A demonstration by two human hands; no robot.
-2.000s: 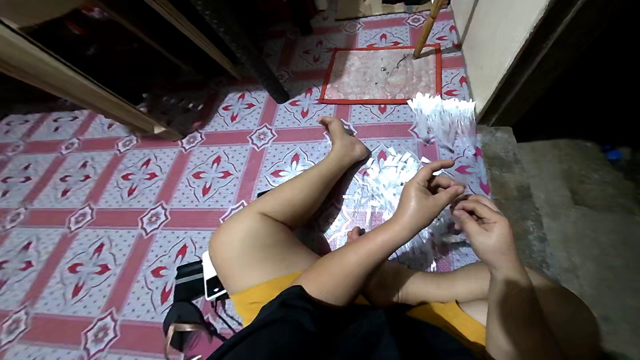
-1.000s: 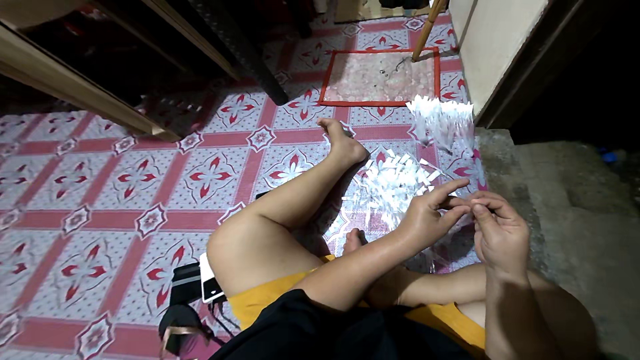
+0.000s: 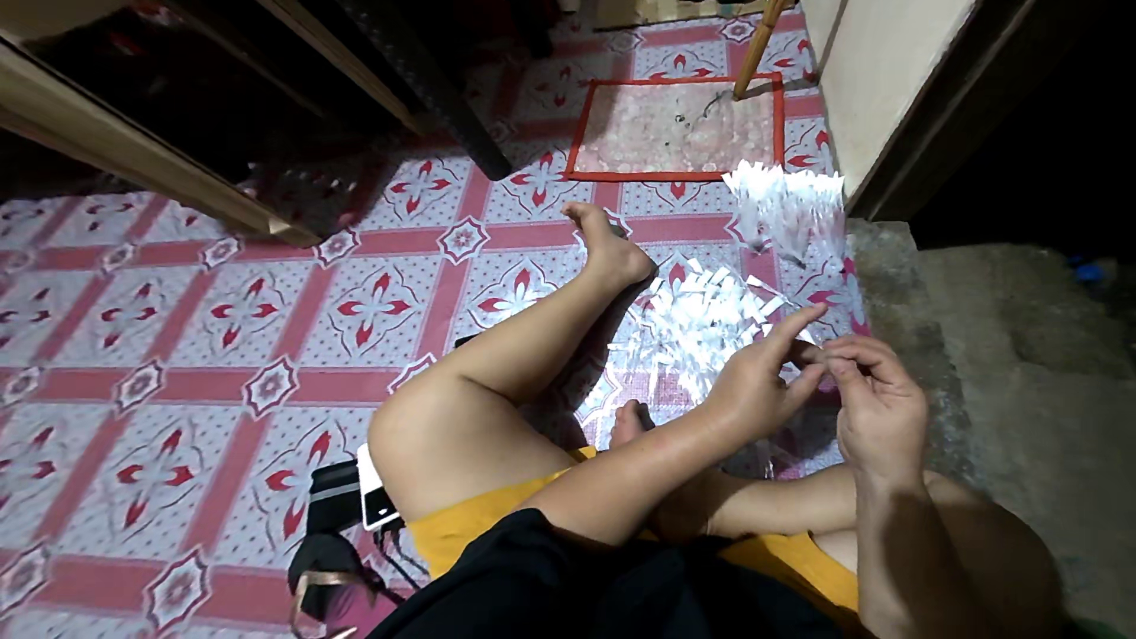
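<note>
My left hand (image 3: 763, 377) is over the near right edge of a loose pile of white strips (image 3: 701, 319), its index finger raised and its thumb and other fingertips bent toward my right hand. My right hand (image 3: 883, 408) meets it, with thumb and index fingertip pinched together. Something small and white shows behind the left fingers, but whether either hand holds it cannot be made out. Beyond the pile, a neater row of white strips with clear lower parts (image 3: 790, 209) lies by the corner of the mat.
A red-edged mat (image 3: 674, 129) lies ahead, with a wooden pole (image 3: 759, 53) standing on it. Wooden furniture legs (image 3: 266, 217) are at the left. A phone (image 3: 377, 501), a black case (image 3: 334, 497) and a dark bag (image 3: 328, 577) lie beside my left knee. A concrete step (image 3: 887, 266) borders the right.
Two seconds ago my hands were slightly apart with fingers curled; now their fingertips meet. My left index finger has straightened. The pile and the row of strips look the same.
</note>
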